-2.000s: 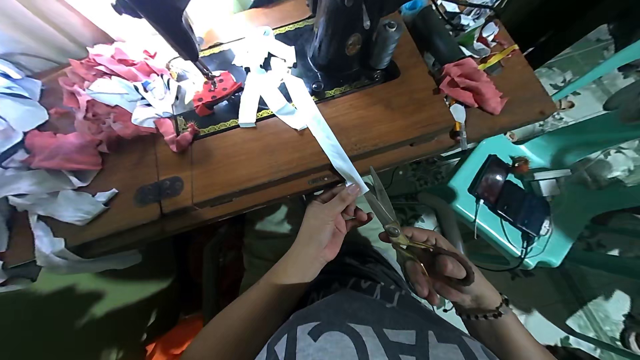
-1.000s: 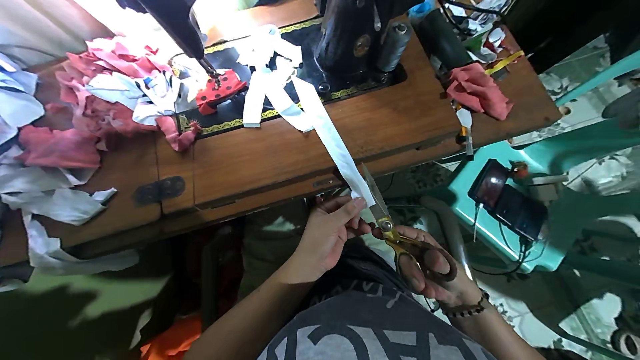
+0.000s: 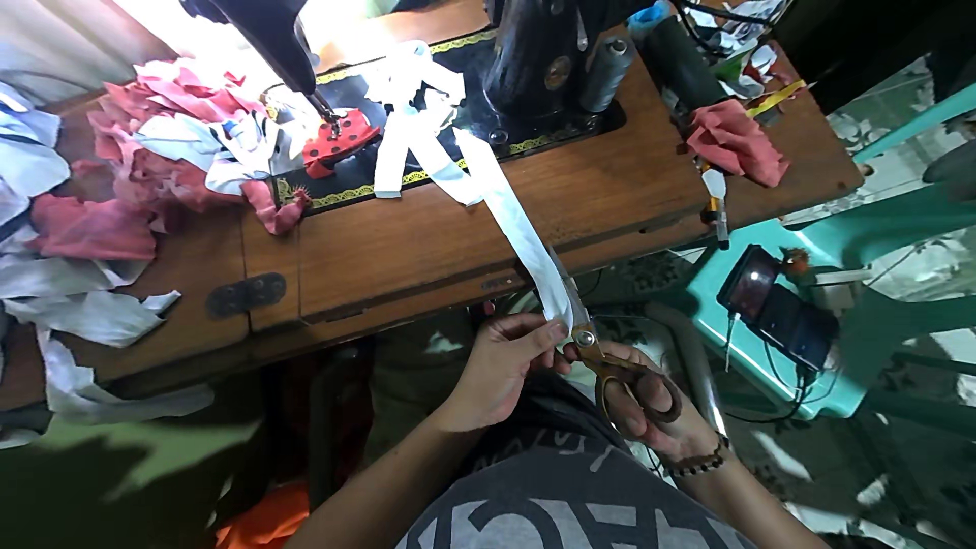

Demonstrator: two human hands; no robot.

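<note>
My left hand point(image 3: 507, 366) pinches the lower end of a long white fabric strip point(image 3: 507, 217) between thumb and fingers. The strip runs up over the wooden table edge toward a heap of white strips point(image 3: 415, 99) on the sewing machine bed. My right hand point(image 3: 648, 400) has its fingers through the handles of metal scissors point(image 3: 585, 338). Their blades lie along the right side of the strip's lower end, close to my left fingertips. A red dotted fabric piece point(image 3: 339, 141) sits under the needle of the black sewing machine point(image 3: 526, 61).
Pink and white fabric scraps point(image 3: 168, 152) cover the table's left side. A grey thread spool point(image 3: 608, 75) stands by the machine. A pink cloth point(image 3: 736, 141) lies on the right of the wooden table point(image 3: 450, 252). A green plastic chair point(image 3: 854, 381) at the right bears dark electronic devices point(image 3: 778, 309).
The scissor blades have swung more upright and now lie along the strip; two seconds ago they were spread beside its end. My left hand still holds the strip's end.
</note>
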